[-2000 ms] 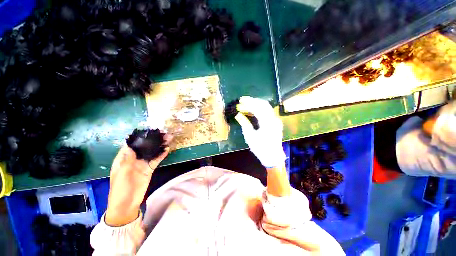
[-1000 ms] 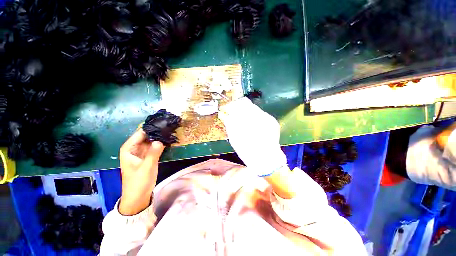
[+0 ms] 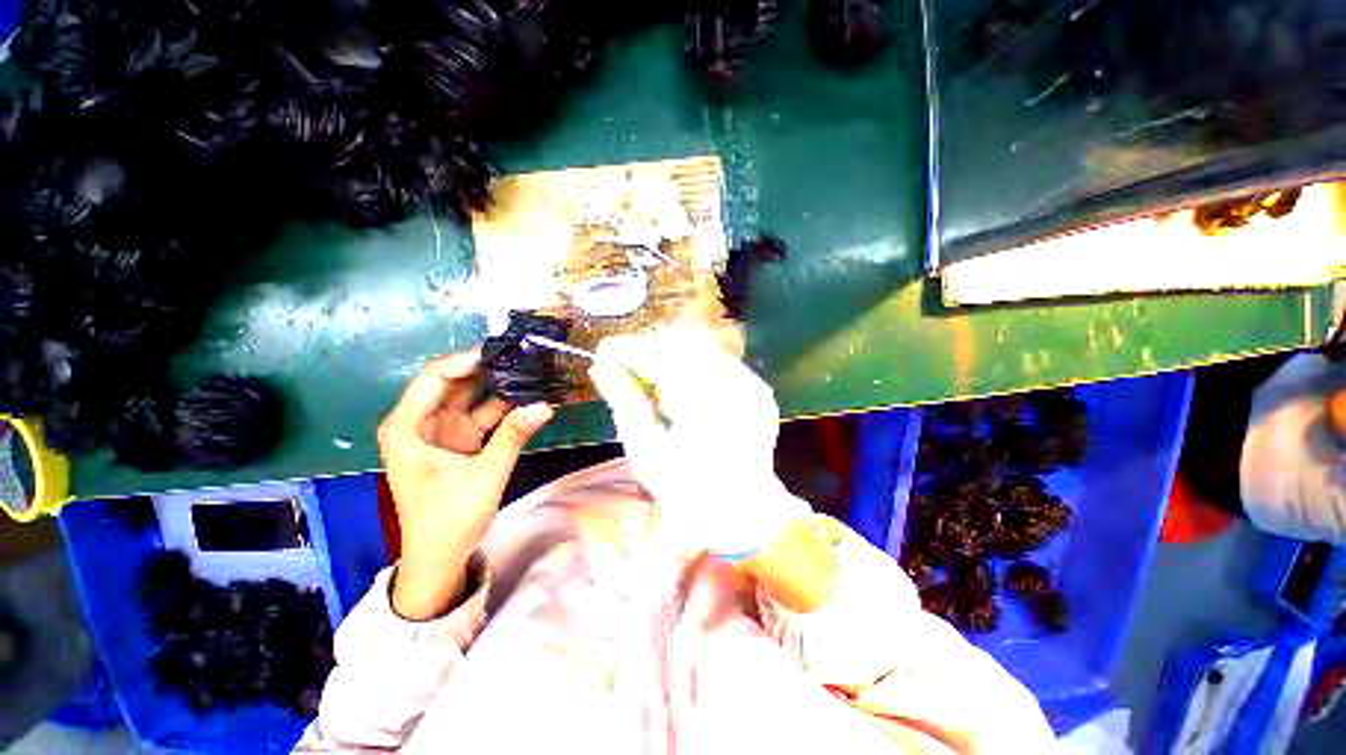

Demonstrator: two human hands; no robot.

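My bare left hand [image 3: 458,457] holds a black flower head [image 3: 523,362] at the front edge of the glue board. My gloved right hand [image 3: 687,421] holds a thin pale applicator stick [image 3: 561,347], its tip against the flower head's petals. The tan cardboard glue board [image 3: 532,221] lies on the green table with a white glue patch [image 3: 611,294] on it. A smaller black piece [image 3: 750,272] lies at the board's right edge.
A large black heap [image 3: 295,118] fills the table's upper left. A lit box [image 3: 1122,273] with a dark cover stands right. Blue bins with dark pieces [image 3: 982,531] hang below the edge. A yellow tape roll [image 3: 33,469] is left. Another person's sleeve [image 3: 1296,450] shows far right.
My right hand has left the small black piece, now at the board's right edge, and moved left with the stick to the flower head. My left hand has moved slightly right. The view has shifted.
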